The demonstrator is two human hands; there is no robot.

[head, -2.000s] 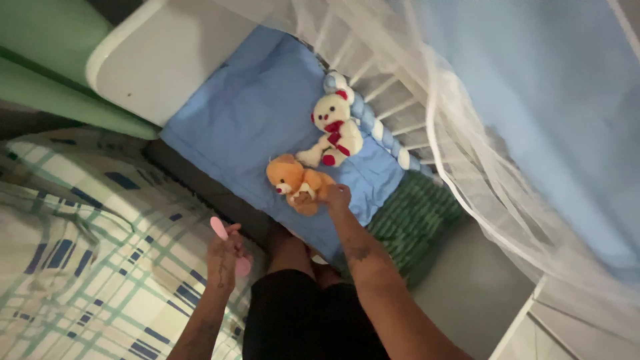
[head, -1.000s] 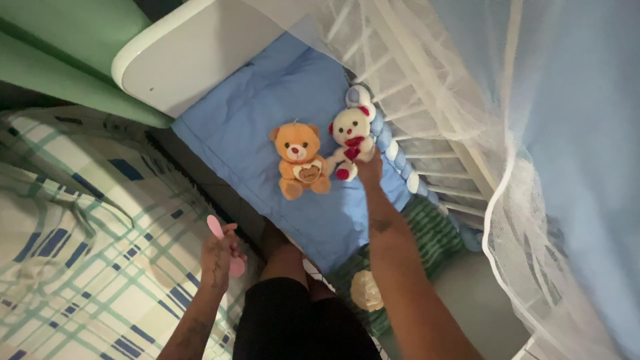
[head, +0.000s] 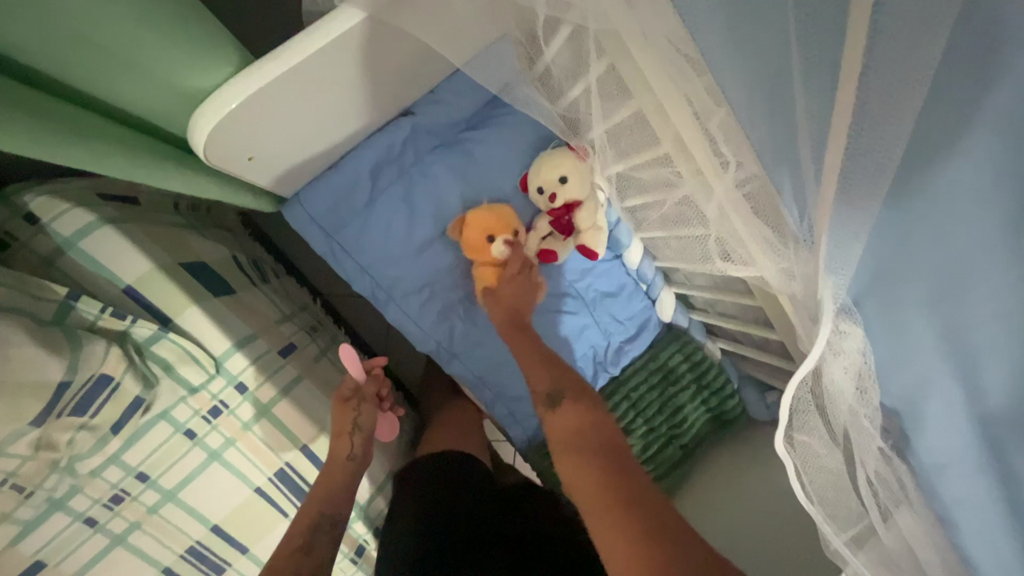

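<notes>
My left hand [head: 366, 406] is closed around a pink plastic object with rounded ends [head: 352, 362], which sticks out above and below the fingers. My right hand [head: 516, 290] is on the front of an orange teddy bear [head: 490, 234], its fingers by the muzzle and over the chest; whether they grip it is not clear. Close beside the orange bear, a cream teddy bear [head: 558, 188] with red ears, bow and feet sits upright near the crib rail. Both bears are on a blue quilted cover [head: 384, 208].
White crib slats [head: 712, 296] and a braided blue and white bumper [head: 644, 276] line the right side, under a sheer white net [head: 680, 160]. A green ribbed blanket [head: 676, 400] lies at the cover's lower end. A bed with a plaid sheet [head: 160, 432] stands left.
My right hand has moved from the cream bear to the orange bear. The cream bear now sits more upright, closer to the rail. The left hand still holds the pink object.
</notes>
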